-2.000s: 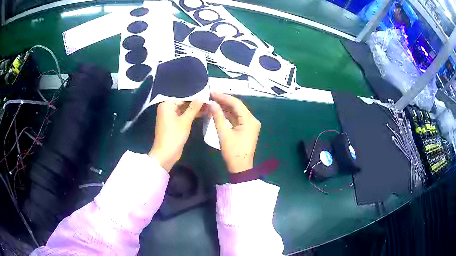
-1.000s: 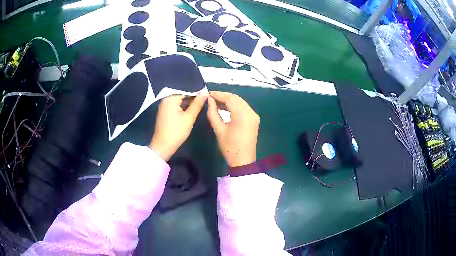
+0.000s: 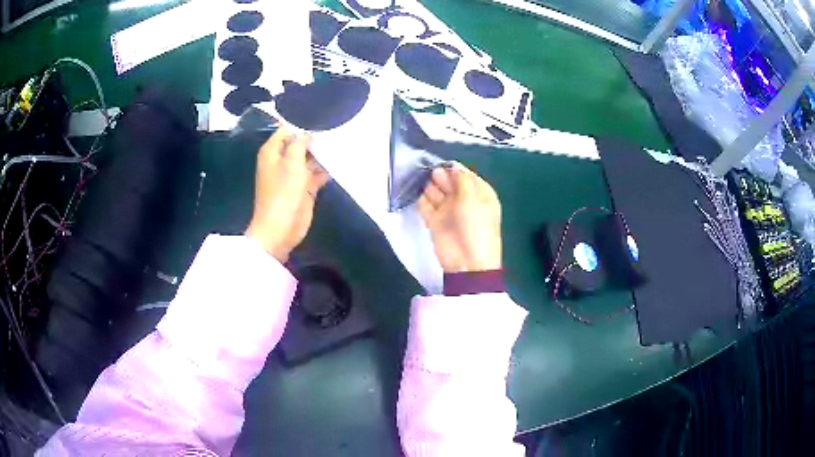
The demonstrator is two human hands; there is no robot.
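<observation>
My left hand (image 3: 288,192) pinches the near left edge of a white release liner (image 3: 353,153), which carries a black rounded adhesive pad (image 3: 322,100) near its far end. My right hand (image 3: 460,214) pinches a dark, partly shiny piece (image 3: 411,161), lifted and bent up from the liner. The liner's plain white part runs down beside the right hand. A black blower fan (image 3: 323,308) lies flat on the green bench between my forearms, its round opening facing up.
Sheets with black circles (image 3: 239,61) and rings lie at the far side. A long black ridged stack (image 3: 116,223) with wires is at left. Two fans with shiny labels (image 3: 585,256) lie at right beside a black sheet (image 3: 675,259). Pale strands (image 3: 722,234) bunch at far right.
My hands have moved apart, the right hand going right. The dark piece is now raised from the liner, and more plain white liner shows between the hands.
</observation>
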